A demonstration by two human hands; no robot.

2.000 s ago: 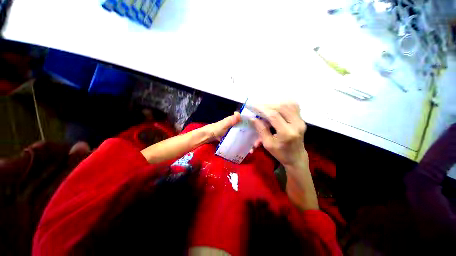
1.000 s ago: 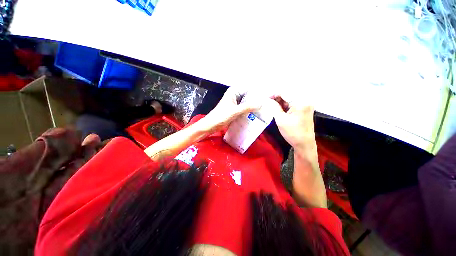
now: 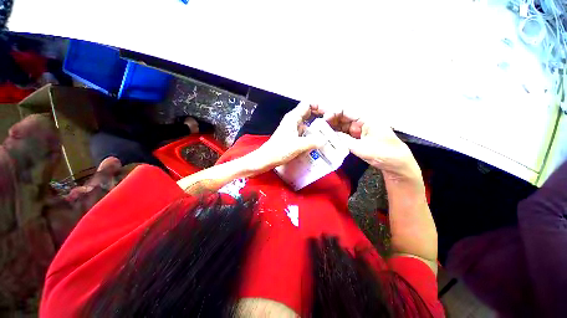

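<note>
A slim white carton (image 3: 304, 166) with a small blue logo is held over my lap, tilted, near the table's front edge. My left hand (image 3: 291, 138) grips its left side near the upper end. My right hand (image 3: 372, 140) is at the upper right of the carton, with thumb and fingertips at its top end. The carton's top looks open or its flap raised, but overexposure hides the detail. Whether anything small is between my fingertips cannot be told.
The long white table (image 3: 348, 59) is strongly overexposed. Coiled white cables (image 3: 539, 37) lie at the far right. Blue bins (image 3: 121, 76), a red stool (image 3: 186, 154) and an open cardboard carton (image 3: 65, 133) stand below left. A person's purple sleeve (image 3: 547, 217) is at right, another person at left.
The carton has turned over from its earlier face, and its logo now shows. Both hands have shifted around its top end. The view has tilted, so the blue-edged boxes have nearly left the top edge.
</note>
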